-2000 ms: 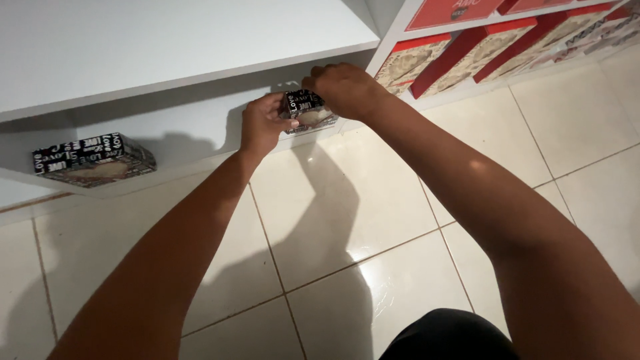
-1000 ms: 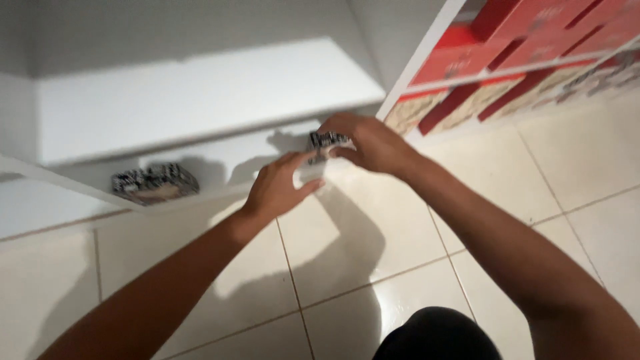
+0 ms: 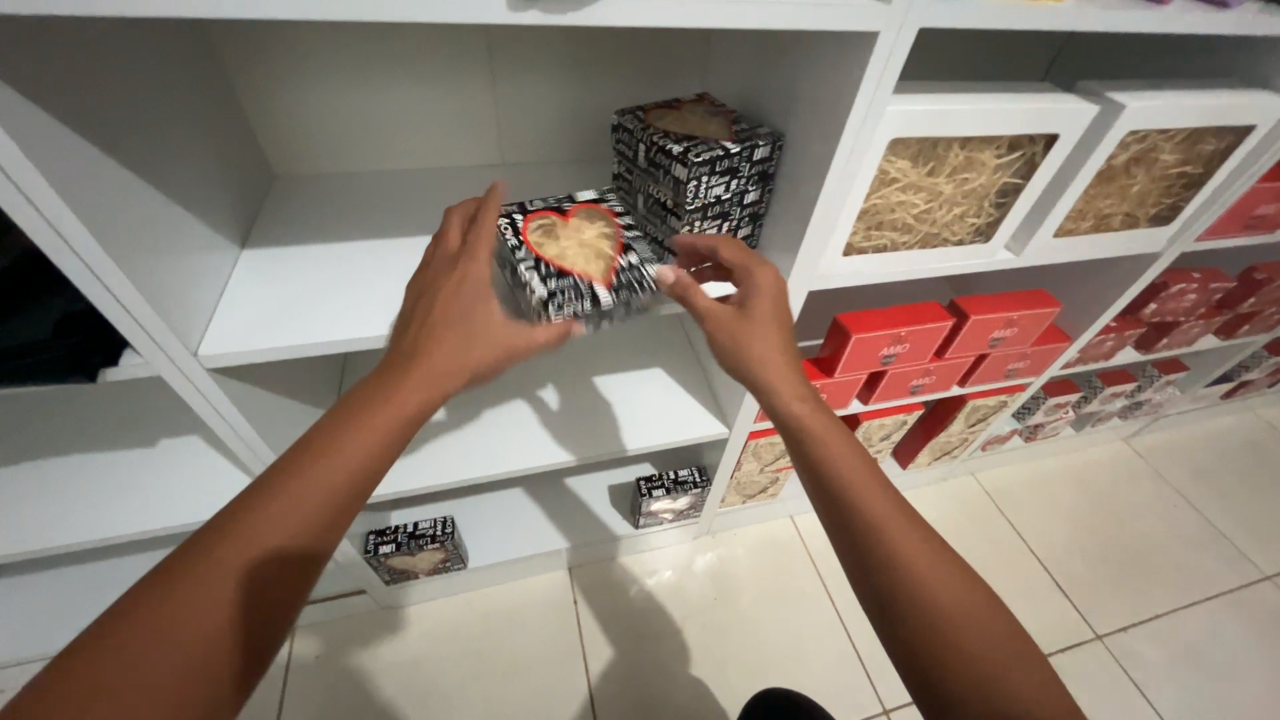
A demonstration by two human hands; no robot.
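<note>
A black-and-white printed gift box (image 3: 575, 250) with a red-edged heart window sits between my hands at the upper shelf's front. My left hand (image 3: 465, 290) is at its left side, thumb along the lower front edge. At its right corner is my right hand (image 3: 730, 300), thumb and fingers close together; whether they grip the box is not clear. Just behind stands a taller box (image 3: 700, 170) of the same print, against the right side. On the bottom shelf are two smaller matching boxes, one at the left (image 3: 415, 550) and one at the right (image 3: 670, 497).
White shelf boards (image 3: 330, 260) and an upright divider (image 3: 840, 150) surround the hands. To the right stand white window boxes (image 3: 950, 190) with straw-like filling and several red boxes (image 3: 890, 338). Pale floor tiles (image 3: 690, 600) lie below.
The view has moved up to the higher shelves. My hands have left the small box at the bottom shelf's right end and are now at a heart-window box on the upper shelf.
</note>
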